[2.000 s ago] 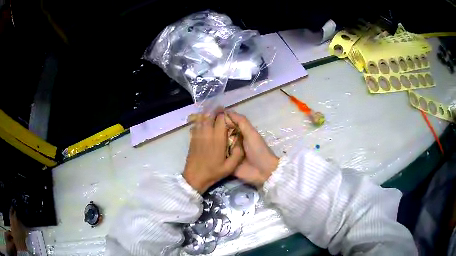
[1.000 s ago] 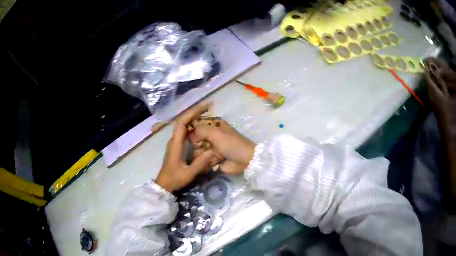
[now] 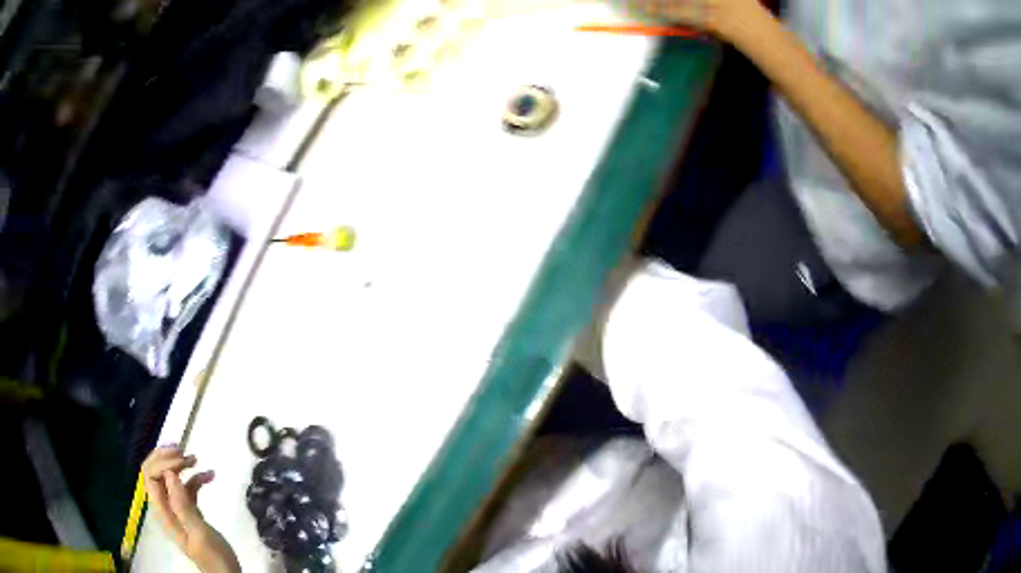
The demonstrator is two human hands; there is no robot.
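Note:
My left hand (image 3: 185, 509) is at the lower left by the bench's far edge, fingers apart, with nothing visible in it. My right sleeve reaches to the bench's green near edge; the hand itself cannot be made out. A pile of dark flat rings (image 3: 297, 492) lies on the white bench right of my left hand, with one ring at its upper end. A round case (image 3: 528, 109) with a pale rim and dark centre lies alone in the upper part of the bench, away from my hands. The view is blurred.
An orange screwdriver (image 3: 319, 240) lies near the far edge. A clear plastic bag (image 3: 162, 280) is beyond it. Yellow ring sheets (image 3: 414, 45) are at the top. Another person's hand (image 3: 705, 13) is by a red-orange stick (image 3: 627, 29) at the upper right.
The view has swung right. My hands, together before, are now apart: left at the far edge, right sleeve at the near edge. The dark ring pile is uncovered, and a round case shows on the upper bench.

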